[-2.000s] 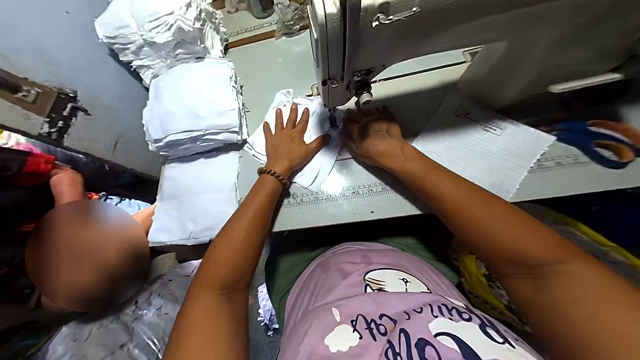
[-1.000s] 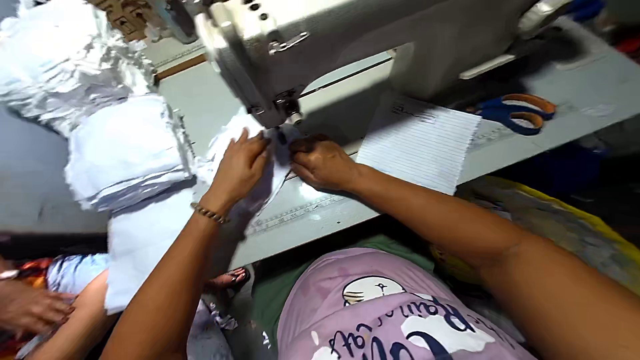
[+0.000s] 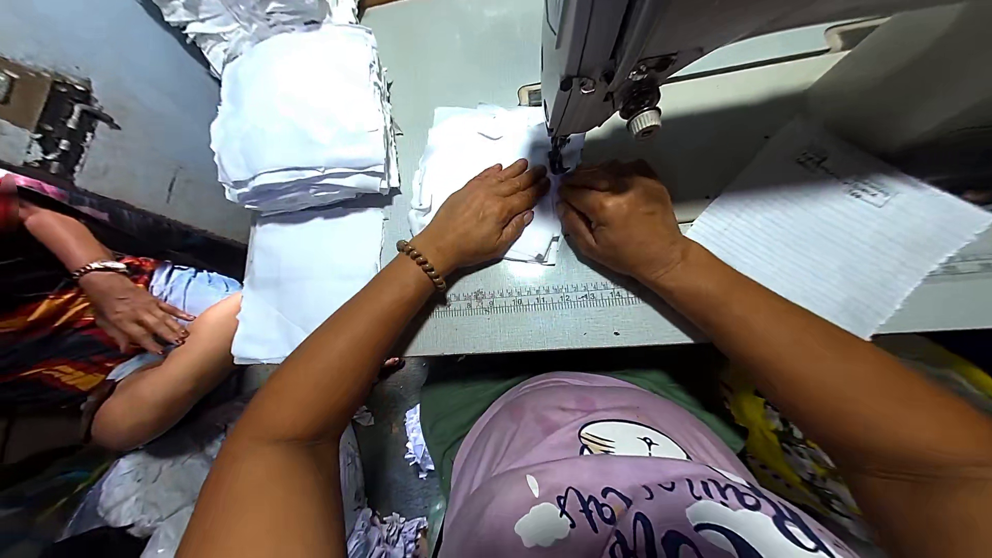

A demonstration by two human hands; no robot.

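Note:
White fabric pieces (image 3: 465,147) lie layered under the presser foot (image 3: 556,155) of a sewing machine (image 3: 597,70). Flat on them, fingers slightly apart, rests my left hand (image 3: 488,213), just left of the needle area. My right hand (image 3: 624,217) is curled at the fabric's right edge beside the foot, fingertips bent down; its grip on the cloth is partly hidden. A tall stack of white fabric pieces (image 3: 302,116) stands to the left, with a flat white cloth (image 3: 310,271) beneath it. On the right lies a striped white sheet (image 3: 837,225) bearing writing.
A measuring scale (image 3: 542,298) runs along the table's front. Another white heap (image 3: 256,23) sits behind the stack. At far left, a seated person's hand (image 3: 136,310) rests near their knee. Fabric scraps (image 3: 418,442) lie below the table.
The fabric under the foot lies flatter and more squarely than one second ago. Both hands remain beside the foot. The view has shifted, and the scissors at right have left it.

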